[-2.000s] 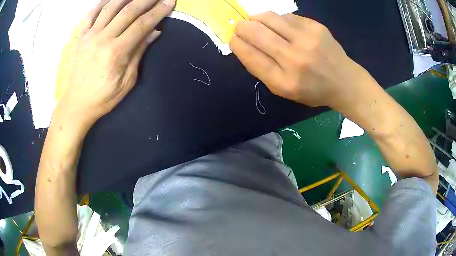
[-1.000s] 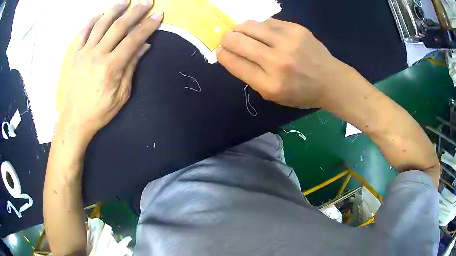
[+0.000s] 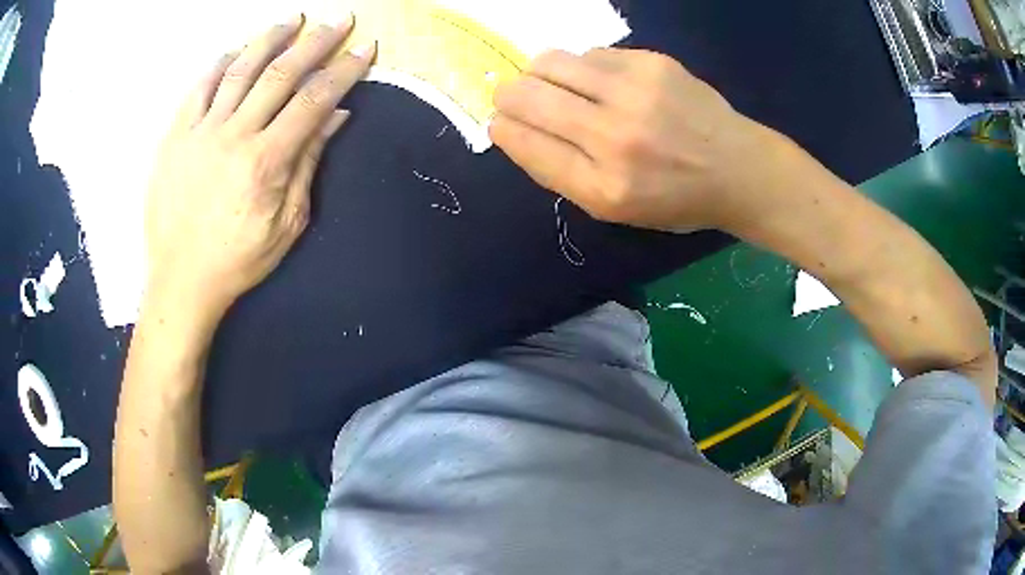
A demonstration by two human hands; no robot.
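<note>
The white garment panel (image 3: 90, 135) lies on the black cloth at the upper left. The yellow neckline template (image 3: 433, 45) lies on it, with a narrow white rim showing along its inner curve. My left hand (image 3: 242, 157) rests flat on the panel and template, fingers spread, gripping nothing. My right hand (image 3: 607, 135) has its bent fingers closed at the template's right end. Its thumb and whatever lies under the fingers are hidden. No pencil shows.
A white tape ring (image 3: 41, 402) with a loose tail and a white scrap (image 3: 43, 285) lie at left. Loose threads (image 3: 569, 234) lie on the black cloth. A metal frame (image 3: 922, 51) is at upper right. A yellow-framed rack (image 3: 751, 420) stands below the table.
The view has shifted slightly, so the table items sit a little lower and the template farther left than at first. Both hands keep nearly the same places on the template.
</note>
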